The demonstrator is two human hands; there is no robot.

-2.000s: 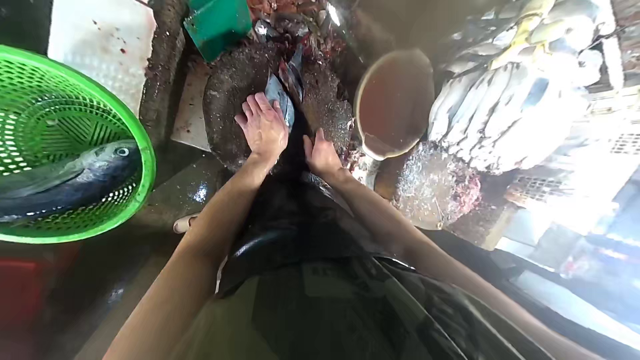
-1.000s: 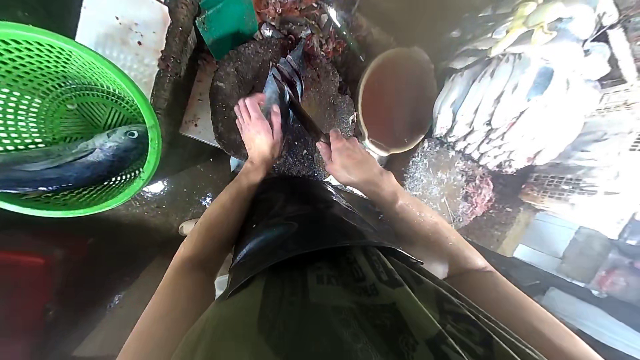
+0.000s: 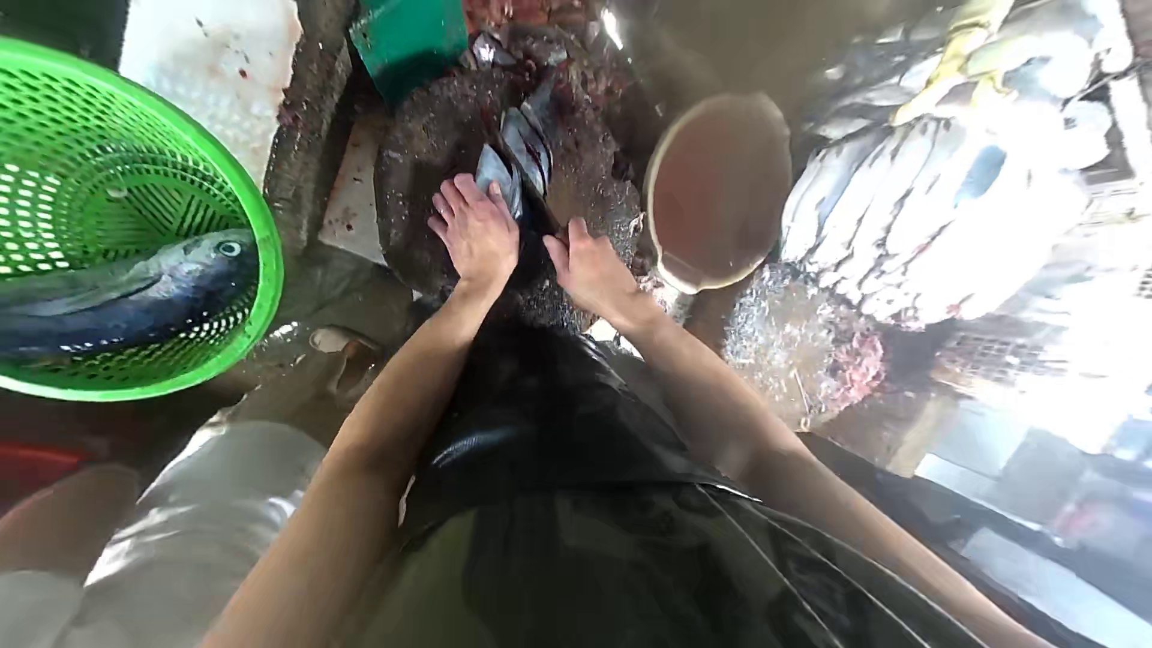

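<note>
My left hand [image 3: 477, 229] presses on a silvery-blue fish [image 3: 498, 178] lying on a round, dark chopping block [image 3: 432, 135]. Another piece of the fish [image 3: 526, 148] lies just beyond my fingers, with dark cuts across it. My right hand [image 3: 589, 265] is closed around the handle of a knife, whose dark blade [image 3: 540, 207] points up and left beside the fish. Most of the handle is hidden in my fist. Fish scraps [image 3: 540, 45] lie at the block's far edge.
A green plastic basket [image 3: 265, 261] holding a whole fish [image 3: 180, 288] stands at left. Right of the block is a round container of reddish-brown liquid [image 3: 720, 189]; beyond it lie many pale fish [image 3: 891, 207]. A green plastic object [image 3: 414, 45] stands behind the block.
Since a second ago, the knife blade has swung to lie closer beside my left hand. A person's pale-clothed leg has appeared at the lower left.
</note>
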